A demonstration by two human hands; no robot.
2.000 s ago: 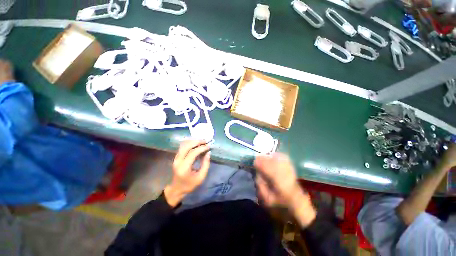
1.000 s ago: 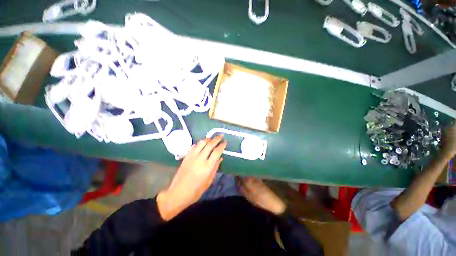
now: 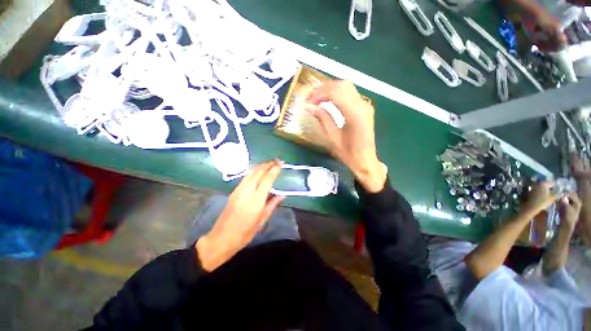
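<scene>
A white looped plastic housing (image 3: 319, 181) lies flat at the bench edge, its round disc to the right. My left hand (image 3: 241, 210) has its fingers on the loop's left end and holds it. My right hand (image 3: 347, 126) is over the open cardboard box of pins (image 3: 295, 129), fingertips down among the pale pins. Whether a pin is pinched is not clear. The hand hides part of the box. A large tangled heap of white housings (image 3: 149, 126) lies to the left of the box.
A green bench (image 3: 402, 155) has several single housings (image 3: 440, 66) on its far part. A grey metal bar (image 3: 531, 108) crosses at right, near a heap of small metal parts (image 3: 479, 178). Another person's hands (image 3: 541, 194) work at right. Blue clothing (image 3: 29, 200) shows at left.
My right hand has moved from the lap up to the pin box. My left hand remains at the housing's left end. The view has shifted, and the right neighbour's hands are now together.
</scene>
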